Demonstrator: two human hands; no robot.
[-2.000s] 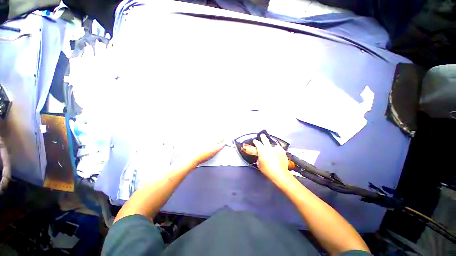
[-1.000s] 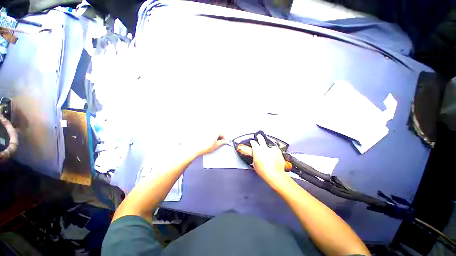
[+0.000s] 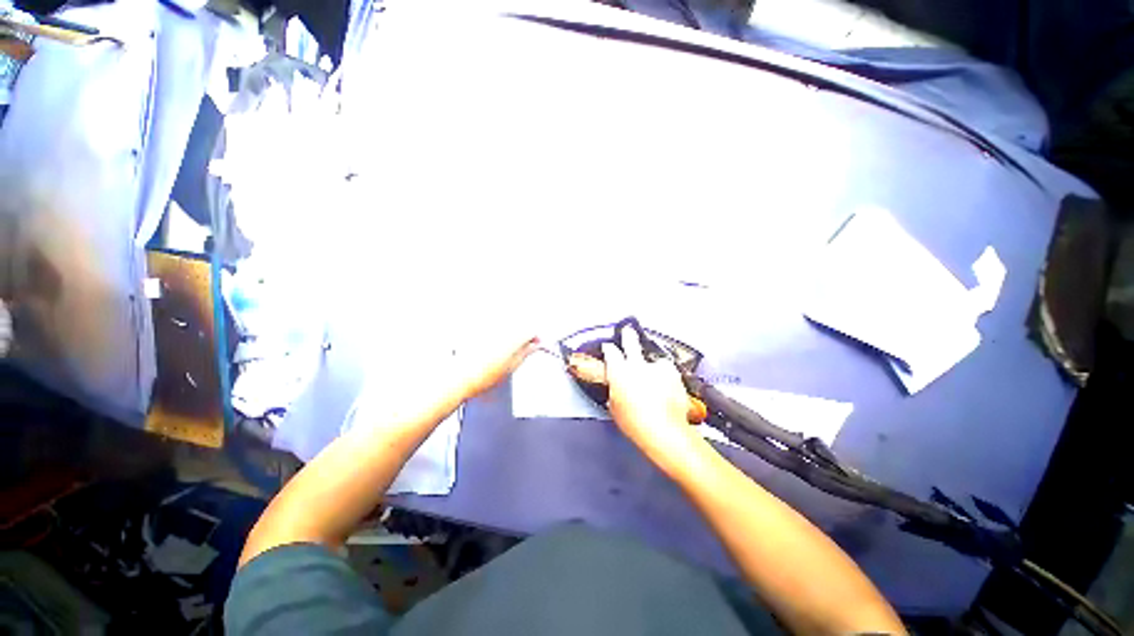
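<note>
My right hand [image 3: 647,395] is closed around the handle of the steam iron [image 3: 594,360], whose dark tip points left. The iron lies on a white cut garment panel [image 3: 547,391] near the table's front edge. My left hand [image 3: 504,368] is just left of the iron's tip, its fingertips at the cloth; overexposure hides whether they pinch it. The dark steam hose [image 3: 808,462] trails right from the iron over the panel's right end. A folded pale piece [image 3: 889,292] lies to the right.
The ironing table [image 3: 746,497] has a blue-lavender cover. An overexposed white cloth area fills its middle and left. Pale strips [image 3: 429,460] lie at its front left edge. A brown board [image 3: 187,354] stands left, beside crumpled white cloth [image 3: 267,249]. A dark brown pad [image 3: 1072,292] is at the right corner.
The iron and my right hand have moved slightly left along the panel. My left hand has stayed near the iron's tip. The view has shifted, so the table appears further right than at first.
</note>
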